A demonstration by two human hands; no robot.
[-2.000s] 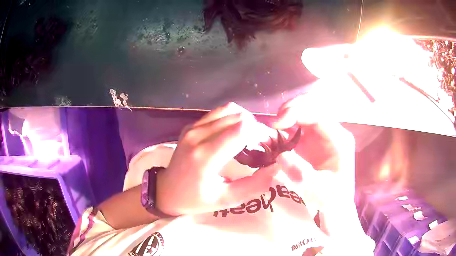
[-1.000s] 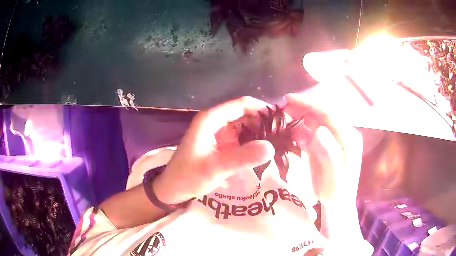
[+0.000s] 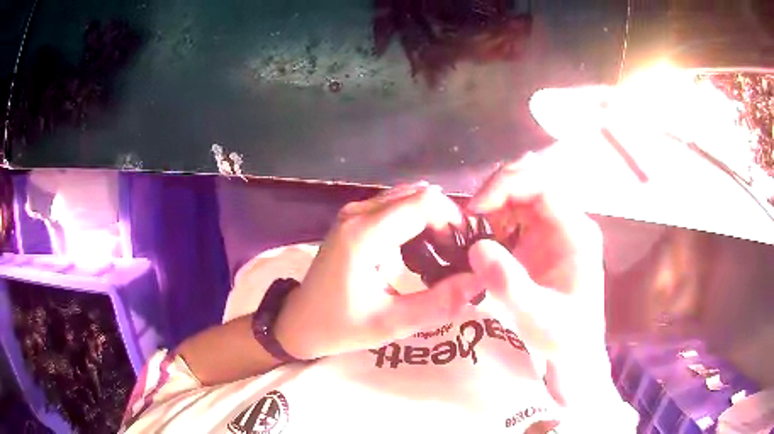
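Note:
A dark, glossy, spiky hair piece (image 3: 441,253) is held between both hands above the white printed shirt, near the table's front edge. My left hand (image 3: 365,267), with a dark band on its wrist, grips the piece from the left, fingers above and thumb below. My right hand (image 3: 543,246) grips its right end with thumb and fingers; glare washes out much of this hand. The fingers hide parts of the piece, and I cannot tell whether it is one part or two.
The dark green table (image 3: 280,127) holds dark spiky clumps (image 3: 450,34) at the back. Thin dark sticks (image 3: 624,155) lie on the glaring white area at right. A purple crate (image 3: 64,347) of dark pieces stands lower left, another purple crate (image 3: 653,386) lower right.
The hair piece has turned between the fingers; its tufts spread widely a second ago and now show smaller. The hands have closed in around it. The view has shifted slightly.

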